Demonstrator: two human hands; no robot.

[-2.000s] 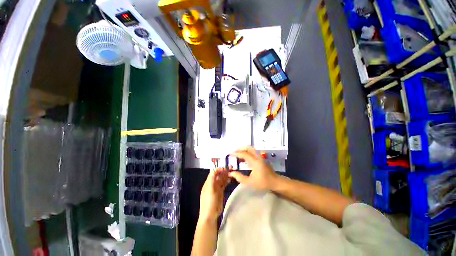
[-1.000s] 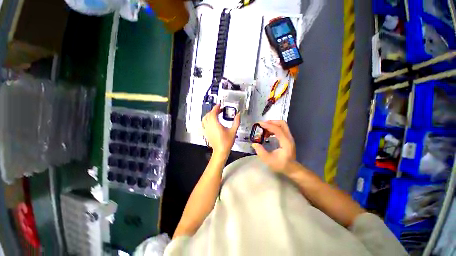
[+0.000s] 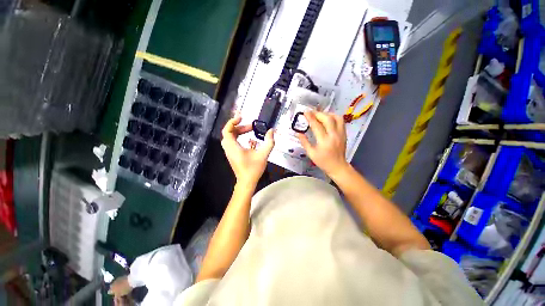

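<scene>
My left hand (image 3: 247,149) holds a small black housing (image 3: 260,127) between thumb and fingers, just above the front of the white machine bed (image 3: 287,156). My right hand (image 3: 324,140) has its fingertips on another black rounded-square housing (image 3: 300,122), which is at the pale fixture (image 3: 309,100). Whether this housing is fully down in its seat cannot be told. The fixture is partly hidden by my right fingers.
A clear blister tray (image 3: 168,135) with rows of black pieces lies left on the green bench. A handheld meter (image 3: 383,52), orange-yellow pliers (image 3: 358,110) and a black cable chain (image 3: 300,43) are on the bed. A coworker's white sleeve (image 3: 160,270) shows lower left.
My left hand has moved from the fixture's housing and now holds a housing at the left. My right hand has moved from the bed's right front to the housing at the fixture. The view has turned.
</scene>
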